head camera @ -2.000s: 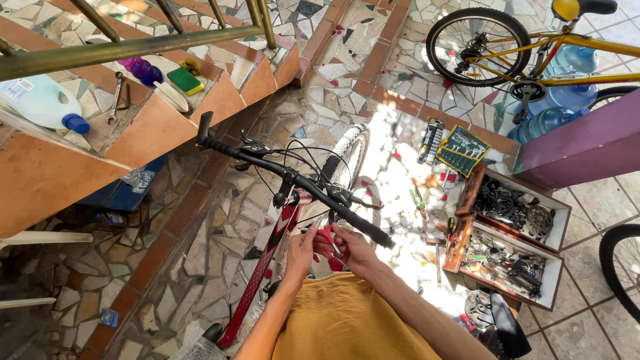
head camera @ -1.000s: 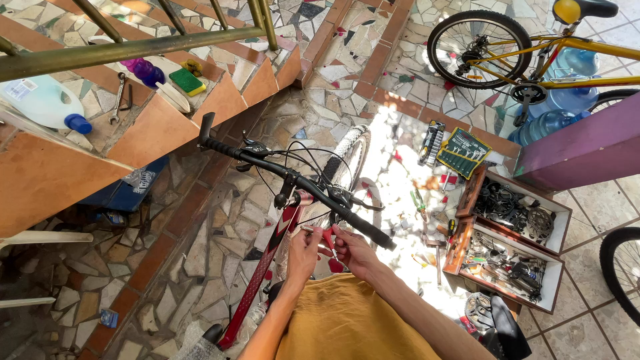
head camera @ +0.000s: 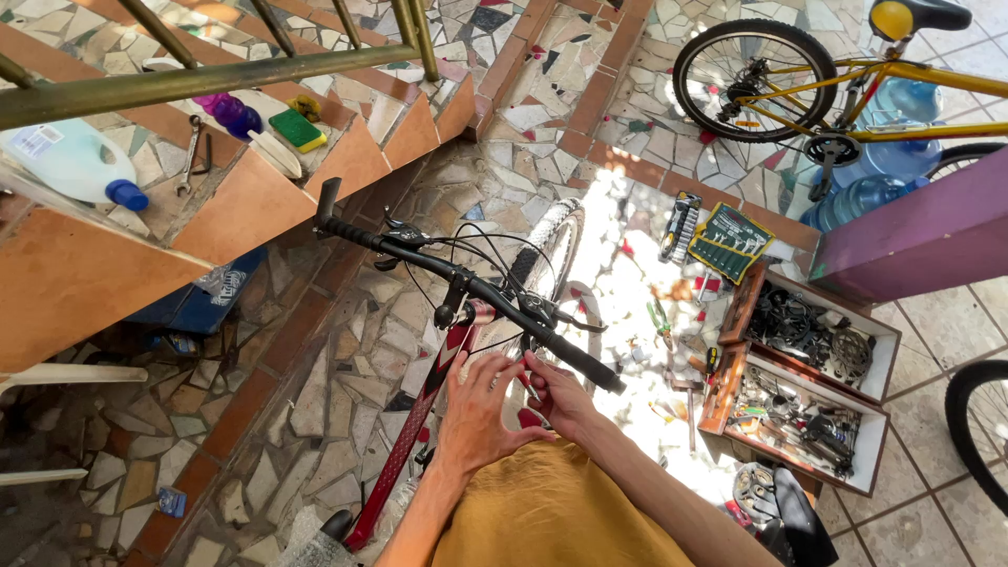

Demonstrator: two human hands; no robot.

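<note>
A red bicycle frame [head camera: 400, 465] with a black handlebar [head camera: 496, 298] stands in front of me. Just below the handlebar, by the frame, is my left hand [head camera: 490, 409], its fingers curved and its thumb spread apart; whether it holds anything small is unclear. My right hand [head camera: 561, 398] is beside it, thumb and fingers closed on a small red item [head camera: 529, 384] too small to identify. The right grip [head camera: 587, 364] passes just above my right hand. Black cables [head camera: 484, 244] loop ahead of the bar, over the front wheel [head camera: 551, 244].
Two wooden drawers [head camera: 883, 358] of bicycle parts lie at right, near a green wrench pouch [head camera: 731, 240], a socket set [head camera: 680, 228] and pliers [head camera: 660, 321]. A yellow bicycle [head camera: 854, 130] stands beyond, by a purple pillar [head camera: 913, 228]. Tiled stairs [head camera: 260, 209] with a metal railing [head camera: 236, 75] rise at left.
My left hand's fingers have lifted and spread away from the small red item. My right hand stays near the same place below the handlebar.
</note>
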